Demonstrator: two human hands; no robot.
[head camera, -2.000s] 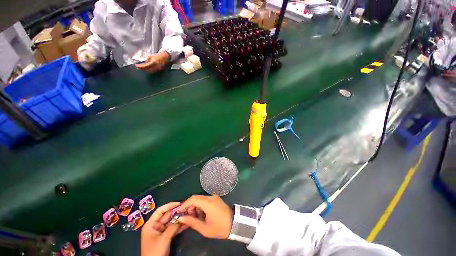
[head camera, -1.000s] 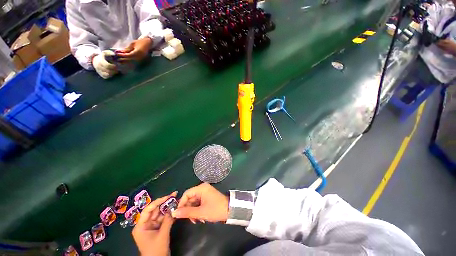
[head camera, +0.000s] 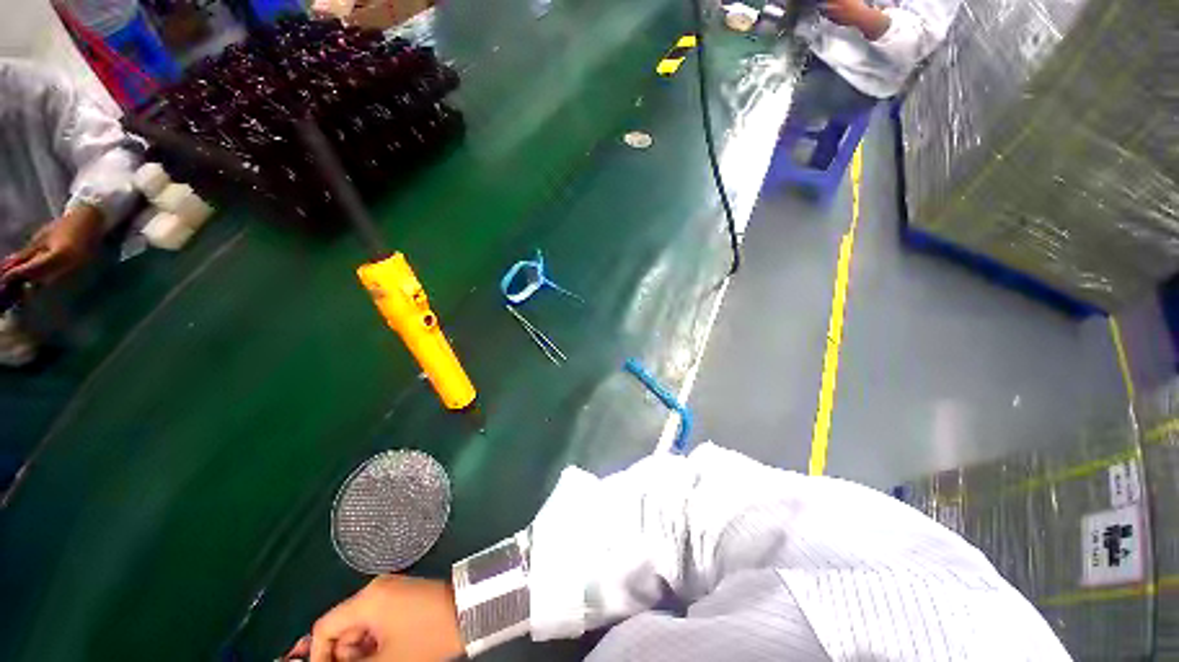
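Note:
My right hand (head camera: 388, 621) is at the bottom edge, left of centre, with curled fingers. Its fingertips are partly cut off beside a small dark piece (head camera: 297, 651), and I cannot tell whether they grip it. My left hand is not in view. The round grey screw dish (head camera: 391, 511) lies just beyond my right hand. The orange-yellow electric screwdriver (head camera: 420, 330) is farther out, its dark tip pointing down towards the bench. No housing can be made out clearly.
Tweezers (head camera: 537, 334), a blue strap (head camera: 522, 281) and a blue coiled cord (head camera: 662, 398) are right of the screwdriver. A black parts tray (head camera: 297, 117) is at the far side. Two other people work beyond. Wrapped stacks (head camera: 1034, 142) stand on the floor at right.
The view has swung right, so bench things appear farther left. The housings, blue bin and my left hand have left the picture. The screwdriver now appears tilted.

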